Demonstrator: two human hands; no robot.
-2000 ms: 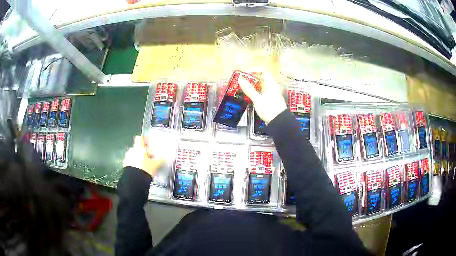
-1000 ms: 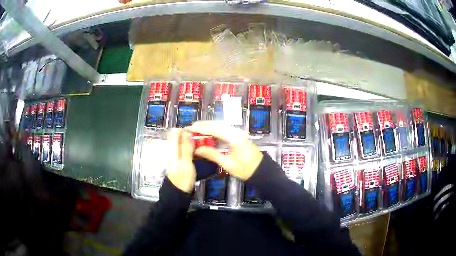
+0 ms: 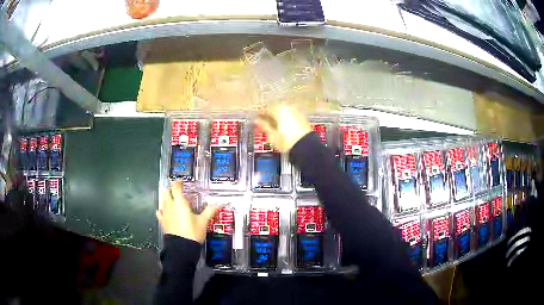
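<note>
The blister tray (image 3: 240,196) lies in front of me with red-and-dark product units (image 3: 224,161) in its pockets. My left hand (image 3: 182,215) is over the bottom-left pocket, thumb and fingers apart, and hides what lies there. My right hand (image 3: 286,126) is at the top end of the third upper unit (image 3: 266,170), its fingertips blurred; I cannot tell if they hold anything. My right forearm covers part of the fourth upper unit and the bottom-right pocket. Loose clear plastic inserts (image 3: 280,68) lie behind the tray.
Stacked filled trays (image 3: 459,211) stand close at the right. Another filled tray (image 3: 45,173) is at the far left on the green bench (image 3: 110,179). A cardboard sheet (image 3: 179,77) lies behind. The raised white shelf (image 3: 209,21) holds a smartphone (image 3: 300,11).
The unit that was between both hands no longer shows in them. My right hand has moved up to the upper row, my left hand left and down. The white patch over the third upper unit is gone.
</note>
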